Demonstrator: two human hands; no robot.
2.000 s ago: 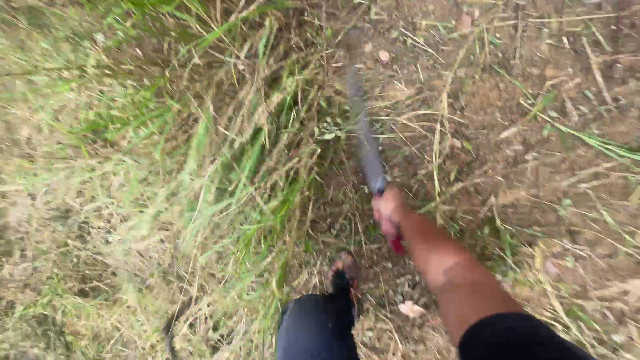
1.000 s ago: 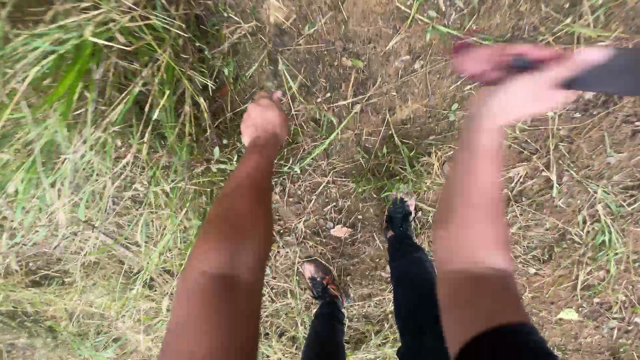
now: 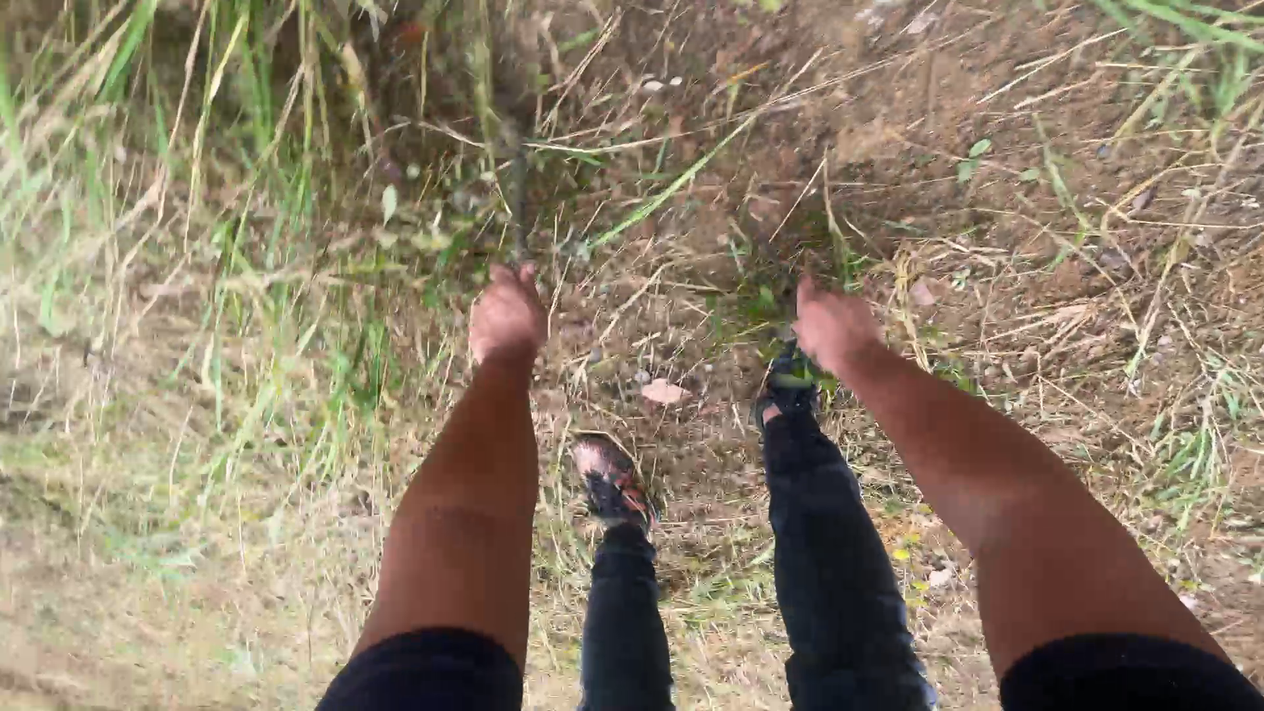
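Observation:
My left hand (image 3: 509,311) is closed at the near end of a thin dark stick (image 3: 518,188), which points away over the ground beside the grass. To the right, my right hand (image 3: 834,321) is held above my right foot with its fingers curled. Something dark and blurred lies along its fingertips, and I cannot tell what it is. The blade seen earlier cannot be made out. The two hands are apart, both over soil and cut stems.
Tall green and dry grass (image 3: 267,128) stands at the left. My left shoe (image 3: 612,479) and right shoe (image 3: 790,385) are on the ground, with a pale flat stone (image 3: 664,392) between them. Bare soil with loose straw (image 3: 987,197) spreads to the right.
My right hand, out at the far right with a large blade a second ago, has come down and inward, nearer my left hand. My left hand came into view after the first frame.

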